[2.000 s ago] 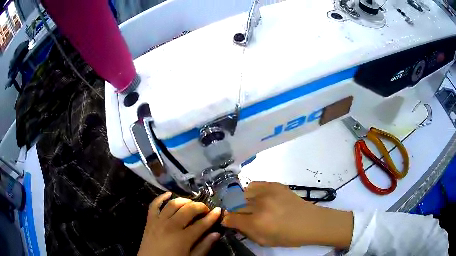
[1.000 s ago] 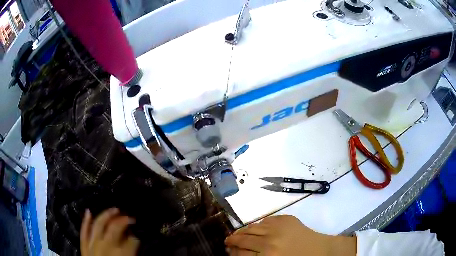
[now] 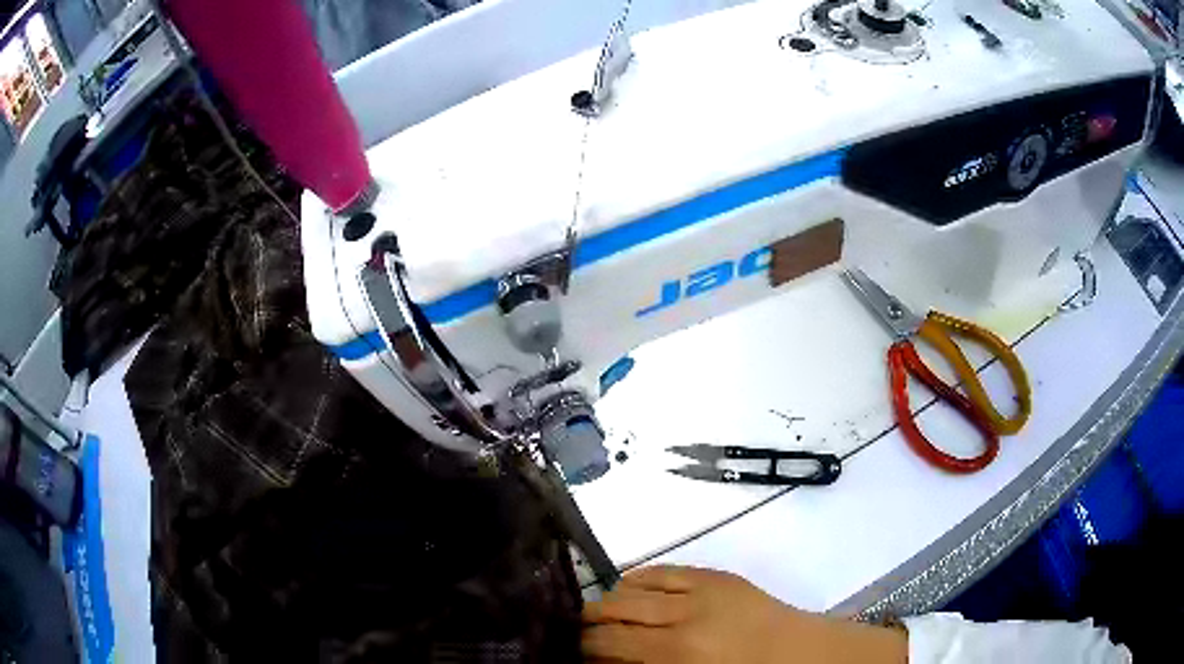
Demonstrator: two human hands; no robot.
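Note:
The dark plaid fabric lies in a crumpled pile left of the white sewing machine and runs down to the picture's bottom edge. A narrow dark strip lies along its right edge, from below the needle area down to my right hand. My right hand is at the bottom, its fingertips on the strip and fabric edge; its lower part is cut off. The needle and presser foot are hidden behind the grey-blue round fitting. My left hand is not in view.
Black thread snips lie on the machine bed. Scissors with red and orange-yellow loops lie farther right. A bright pink cone hangs over the head's left end. A grey edge ruler runs along the table front.
Both hands have left the needle area. My left hand has moved left and down out of the picture. My right hand has moved down along the strip, uncovering the snips. The view has shifted slightly.

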